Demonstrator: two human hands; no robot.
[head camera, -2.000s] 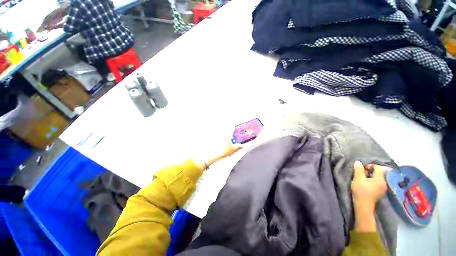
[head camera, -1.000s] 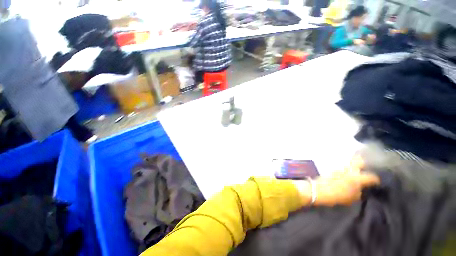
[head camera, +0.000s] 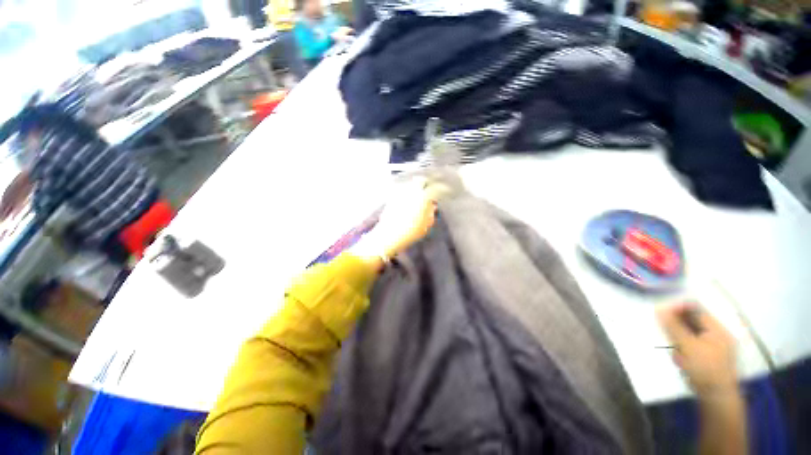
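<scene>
The grey jacket (head camera: 525, 275) hangs lengthwise over the table's near edge, its dark lining (head camera: 418, 355) on the left and tweed outer on the right. My left hand (head camera: 411, 220) is closed on the jacket's narrow far end, which sticks up beyond the fingers. My right hand (head camera: 702, 342) is off the jacket, at the right near the table edge. It is blurred and curled around a small dark thing, which looks like the thread snips (head camera: 692, 316). The smartphone (head camera: 351, 238) lies partly hidden behind my left hand and wrist.
A blue-grey button tray (head camera: 594, 256) with a red packet (head camera: 652, 252) stands beyond my right hand. The dark garment pile (head camera: 533, 89) covers the far side. Grey thread cones (head camera: 188, 267) stand at left, a blue crate (head camera: 133, 427) below. A person in checks (head camera: 93, 182) is at far left.
The view has swung right, bringing the tray and my right hand into sight. My left hand, spread above the cloth before, now grips the jacket's far end, which is pulled up.
</scene>
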